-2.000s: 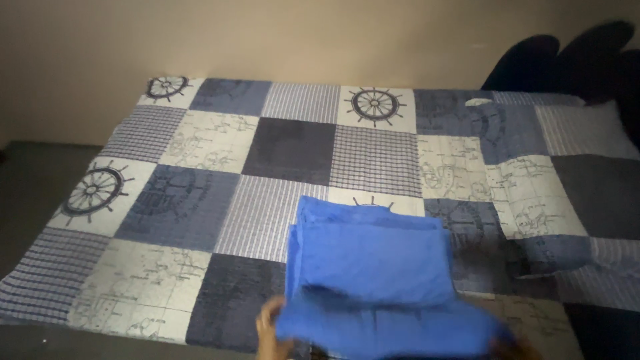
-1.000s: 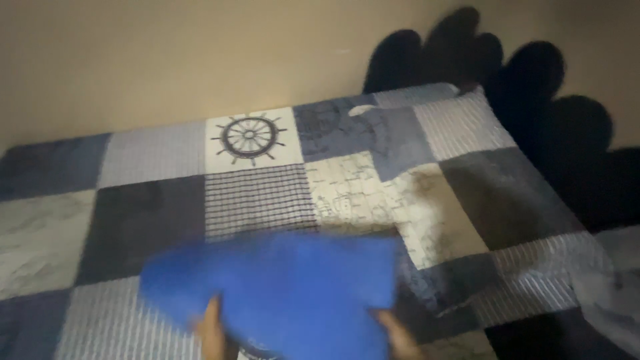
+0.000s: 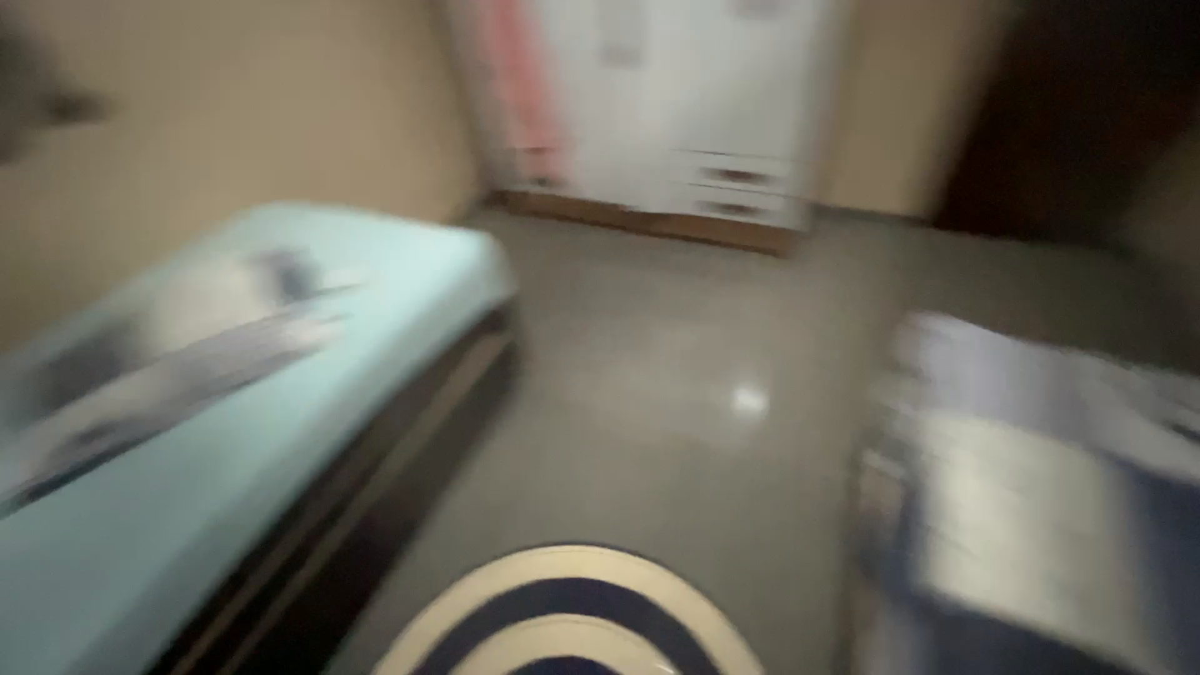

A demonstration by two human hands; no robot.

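Observation:
Neither of my hands shows in the blurred head view, and the blue folded cloth is out of sight too. A bed with a light turquoise sheet (image 3: 375, 253) stands on the left, bearing a heap of rumpled grey and whitish cloth (image 3: 206, 347). On the right is part of another bed, covered with a patchwork bedspread (image 3: 1022, 525) in cream, dark blue and pale grey.
Between the beds runs a grey, shiny floor (image 3: 647, 375), with a round cream and dark blue striped rug (image 3: 572, 562) at the bottom. A white wardrobe with drawers (image 3: 741, 187) stands at the back. A dark doorway or door (image 3: 1059, 141) is at the upper right.
The view has swung far away from the patchwork bedspread seen close up before. My hands and the blue cloth they held one second ago have left the view.

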